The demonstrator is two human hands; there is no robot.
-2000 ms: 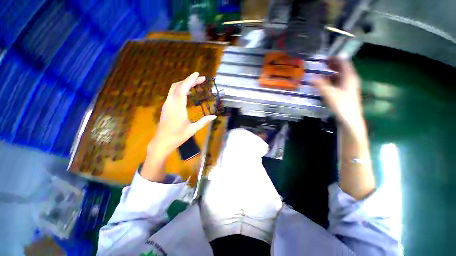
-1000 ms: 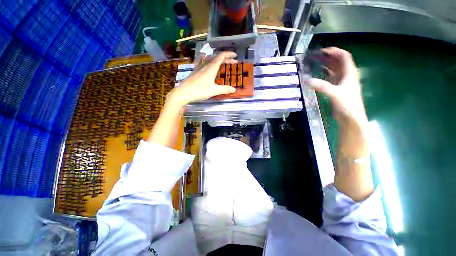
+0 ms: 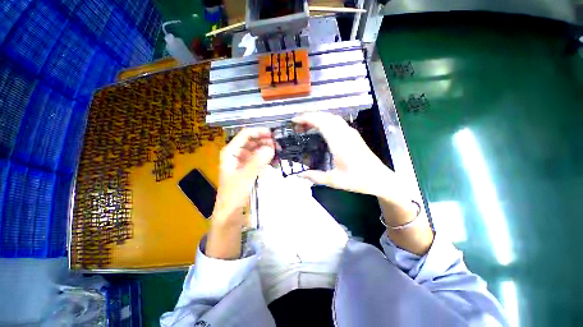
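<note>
My left hand (image 3: 246, 159) and my right hand (image 3: 342, 153) are together in front of the slotted table, above my lap. They hold several dark lattice moulded parts (image 3: 300, 150) between them; the left fingers touch the left edge and the right hand holds the right side. The orange fixture (image 3: 284, 75) on the table has a dark part or dark slots in its top; I cannot tell which. Two dark moulded parts (image 3: 417, 103) lie on the green surface at right.
The yellow-orange tray (image 3: 160, 239) at left bears rows of dark parts and a smartphone (image 3: 198, 192). The machine head (image 3: 277, 19) is behind the fixture on the silver table (image 3: 345, 76). A white squeeze bottle (image 3: 177, 48) and blue crates (image 3: 45, 83) are beyond the tray.
My left hand has left the fixture and my right hand has come in from the green surface; they now meet at the parts. Two parts show on the green surface. The view has shifted.
</note>
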